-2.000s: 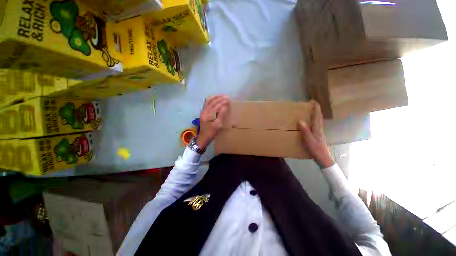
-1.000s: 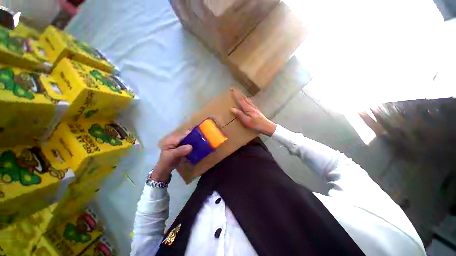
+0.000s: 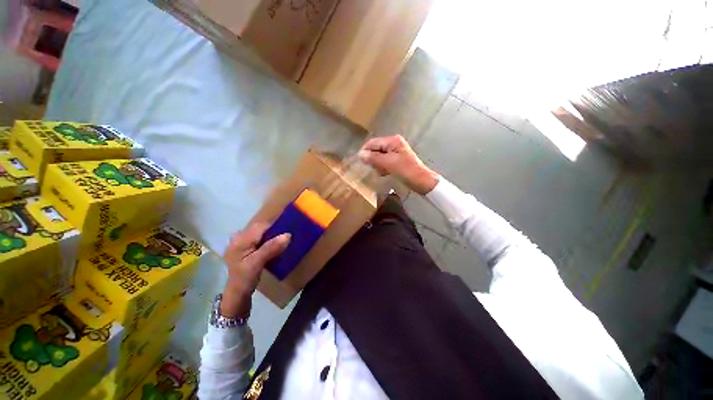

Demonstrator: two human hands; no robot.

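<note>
A brown shipping carton (image 3: 272, 291) lies closed in front of my body, tilted in view. My left hand (image 3: 252, 256) grips the blue-purple and orange tape dispenser (image 3: 295, 239) on the carton's top. Clear tape (image 3: 338, 181) shows along the top towards the carton's far right end. My right hand (image 3: 397, 162) is just past that end, its fingertips pinched on what looks like the loose end of the tape.
Yellow retail gift boxes (image 3: 113, 195) are stacked at the left on the pale blue sheeting (image 3: 176, 94). Larger brown cartons (image 3: 352, 66) stand at the top middle. A red stool (image 3: 43, 31) shows at the top left. Grey floor lies at the right.
My left hand took up the dispenser and brought it onto the carton. My right hand lifted from the carton's top and moved to its end, where tape now shows. The view has turned.
</note>
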